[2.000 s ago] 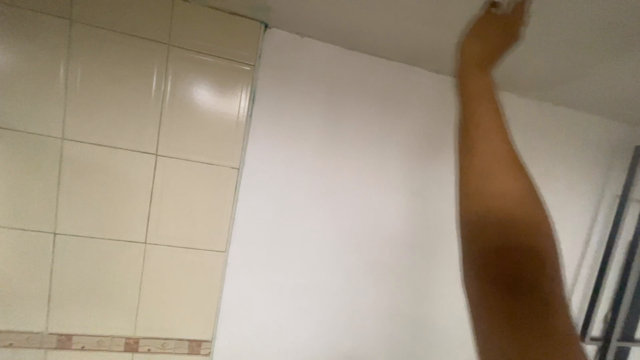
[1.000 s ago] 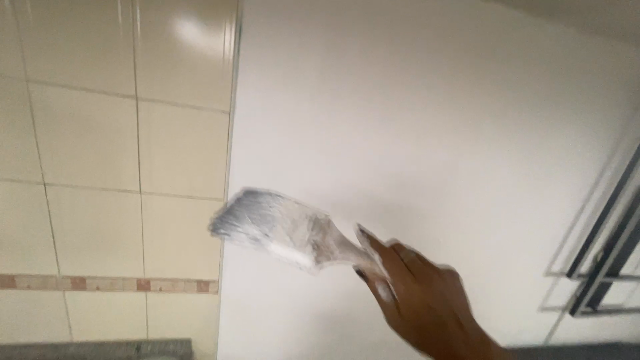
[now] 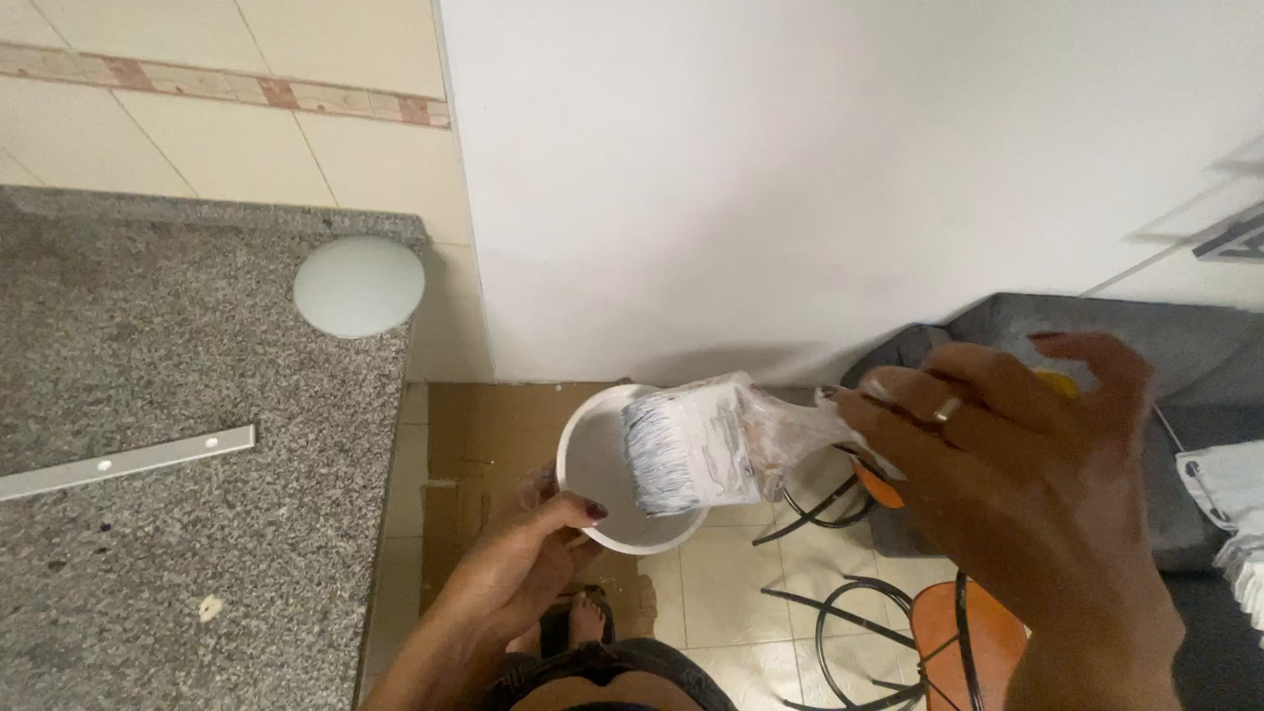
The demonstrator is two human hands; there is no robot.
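My left hand (image 3: 548,528) grips a round white tub (image 3: 592,425) by its rim, the thumb over the edge and the other fingers around the outside. Between the fingertips of my right hand (image 3: 997,434) is the handle of a wide paintbrush (image 3: 696,444), which looks wrapped in clear plastic. White paint coats the bristles, which lie over the tub's opening. The tub's inside is pale; how much it holds cannot be told. Behind both hands rises a white wall (image 3: 750,178), bordered by cream tiles (image 3: 365,158) on the left.
On the left, a speckled granite counter (image 3: 197,365) bears a frosted glass dome (image 3: 359,286) and a metal strip (image 3: 128,462). Brown cardboard (image 3: 484,425) covers part of the tiled floor. Stools with orange seats (image 3: 958,632) and a grey sofa (image 3: 1066,326) stand at the right.
The view has tilted down. The raised arm has come down from near the ceiling, and the brush is now over the tub. My left hand and the tub have come into view.
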